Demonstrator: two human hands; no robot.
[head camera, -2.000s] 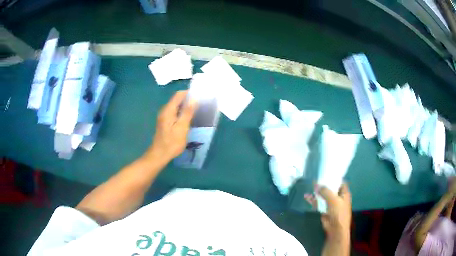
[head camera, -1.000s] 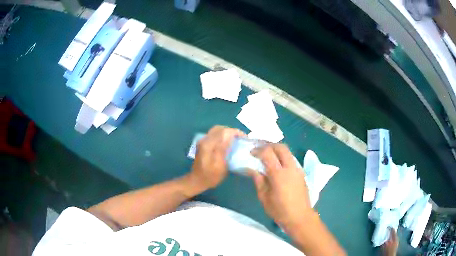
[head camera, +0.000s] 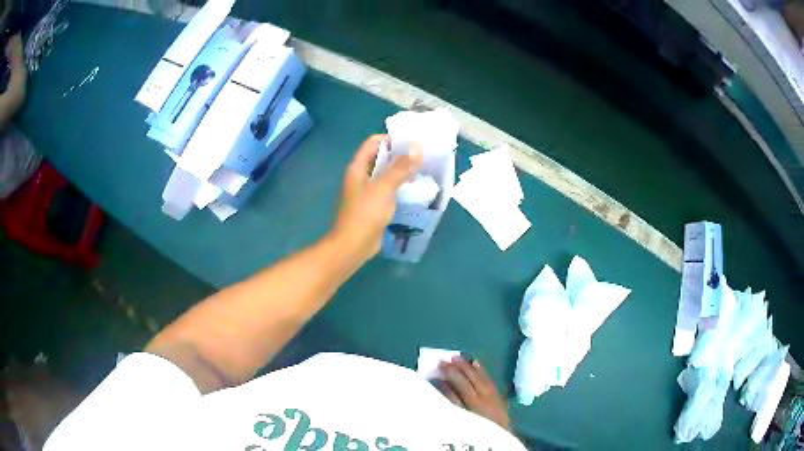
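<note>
My left hand (head camera: 372, 195) holds an open carton (head camera: 413, 231), blue and white with a dark device pictured. The carton stands tilted with its open top towards the metal strip, and a whitish bundle (head camera: 418, 190) shows in its mouth. My right hand (head camera: 476, 388) is low, near the bench's front edge, with its fingers on a small white leaflet (head camera: 435, 361). More white leaflets (head camera: 498, 195) lie fanned right of the carton. Others lie partly behind the carton's top, where leaflet and flap are hard to tell apart.
Stacked cartons (head camera: 231, 114) with open flaps lie at left. Pale bagged products (head camera: 564, 326) lie right of centre, with more (head camera: 732, 352) at far right beside another carton (head camera: 702, 273). The metal strip (head camera: 564, 181) borders the dark belt. A red stool (head camera: 53, 216) and a person's arm show at left.
My hands have parted. The pale bundle that was between them now shows inside the carton in my left hand. My right hand has moved down to a leaflet. The view has shifted slightly.
</note>
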